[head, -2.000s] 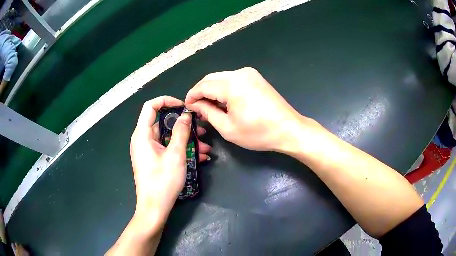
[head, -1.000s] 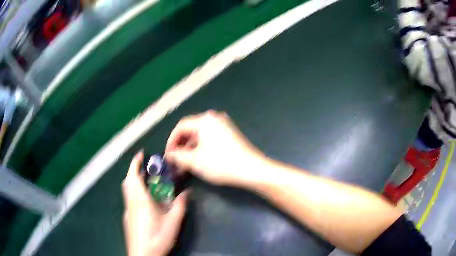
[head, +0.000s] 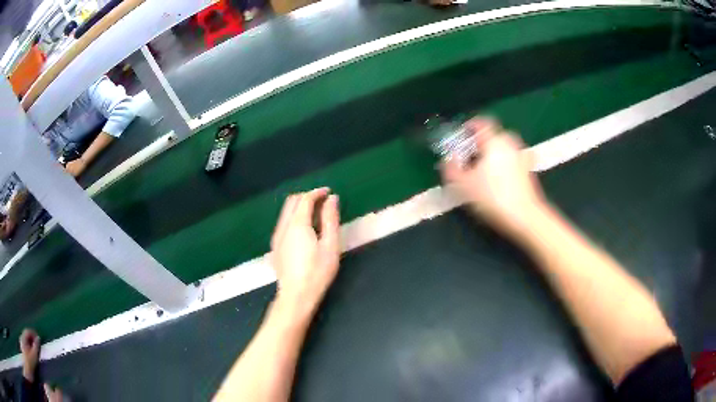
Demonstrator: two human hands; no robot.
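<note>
My right hand [head: 498, 173] is over the green conveyor belt, blurred. Its fingers are on a blurred phone unit [head: 451, 143] with a speckled silvery face and dark end; the exact grip is unclear. My left hand [head: 306, 247] is over the whitish edging, fingers slightly curled and apart, with nothing visible in it. Another phone unit [head: 221, 148], dark with a pale patterned face, lies on the belt at the upper left, away from both hands.
The green conveyor belt [head: 377, 173] runs behind the whitish edging [head: 396, 213]. A pale metal post [head: 118, 243] stands at the left. Across the belt is a person in a light blue sleeve [head: 118, 106]. Another person's hand [head: 30, 345] is at the lower left.
The view has swung towards the belt. My hands have parted and moved forward; the unit has left my left hand and is now at my right hand over the belt.
</note>
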